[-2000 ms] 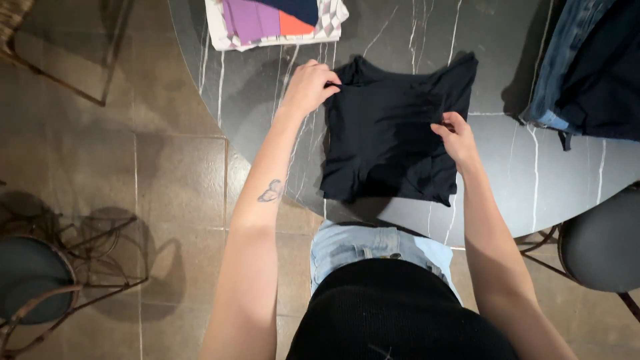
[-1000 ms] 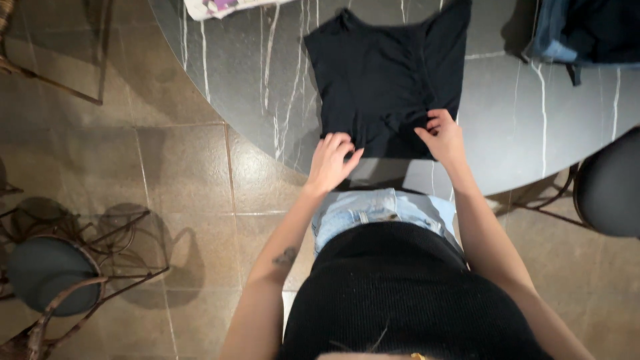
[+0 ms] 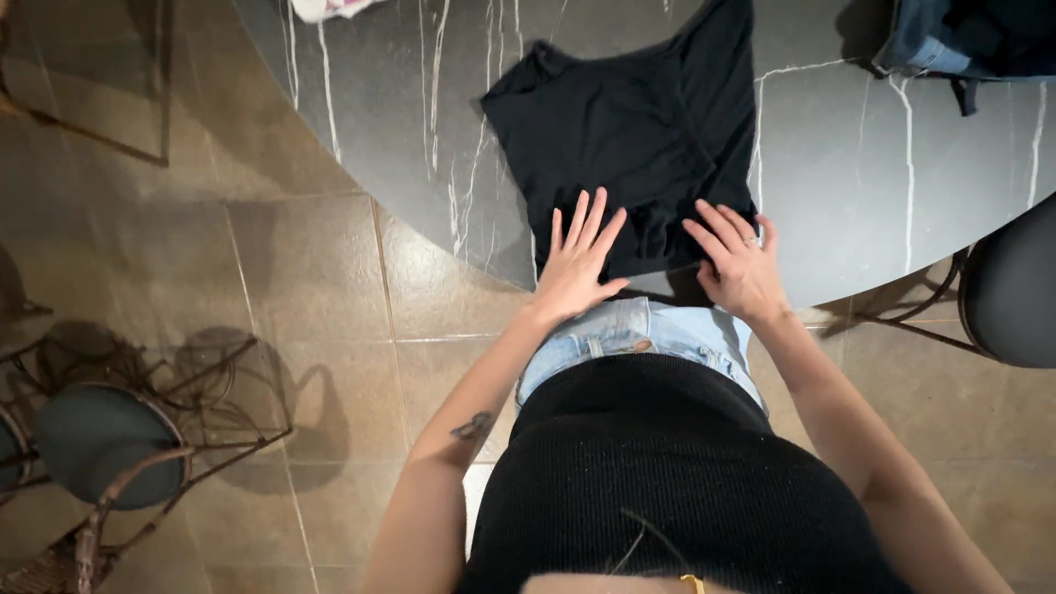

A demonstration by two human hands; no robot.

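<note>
A black garment (image 3: 615, 136) of thin cloth lies spread on the dark, white-veined table (image 3: 833, 165), its near end close to the rounded edge. My left hand (image 3: 577, 256) rests on the garment's near left part, fingers spread and pointing away from me. On the near right part lies my right hand (image 3: 737, 262), fingers apart and slightly bent, with a ring on one finger. Neither hand shows cloth gripped. Small wrinkles run through the cloth between the hands. The garment's upper right corner reaches the top of the view.
Folded blue denim (image 3: 940, 54) with dark cloth lies at the table's far right. A white patterned cloth (image 3: 334, 7) shows at the top left. One chair (image 3: 1013, 289) stands by the table's right edge; a chair with a dark seat (image 3: 111, 445) stands at the lower left.
Both hands have come down from the garment's upper left and right side to its near end. The garment, bunched shorter before, now lies longer. My left hand's fingers have spread flat.
</note>
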